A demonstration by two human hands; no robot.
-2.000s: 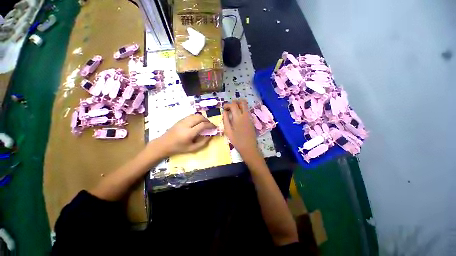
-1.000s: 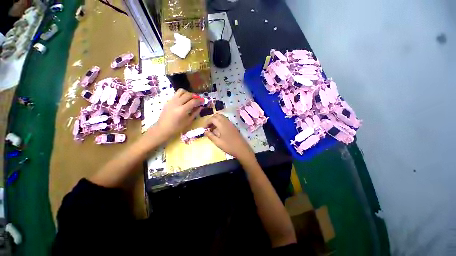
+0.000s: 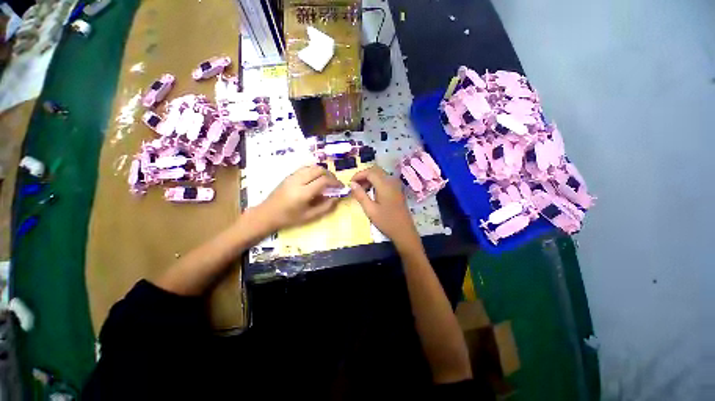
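Note:
My left hand [image 3: 302,196] and my right hand [image 3: 382,203] are together over the yellow pad [image 3: 329,233]. A pink unit [image 3: 338,191] is between their fingertips, with both hands on it; the fingers hide part of it. Another pink unit [image 3: 337,148] lies at the back of the pad, below the taped cardboard box, beside black blocks [image 3: 345,164]. A few pink units [image 3: 422,174] lie side by side on the perforated plate [image 3: 266,160], right of my right hand.
A blue tray [image 3: 429,117] heaped with pink units [image 3: 517,153] is on the right. A pile of pink units [image 3: 184,141] lies on the brown sheet [image 3: 161,262] on the left. The taped box [image 3: 325,78], metal column [image 3: 261,31] and mouse [image 3: 377,66] are at the back.
My left hand has come back from the black blocks to the front pad. Both hands now meet on the pink unit, which lay on the pad by my right hand a second ago. The view has shifted.

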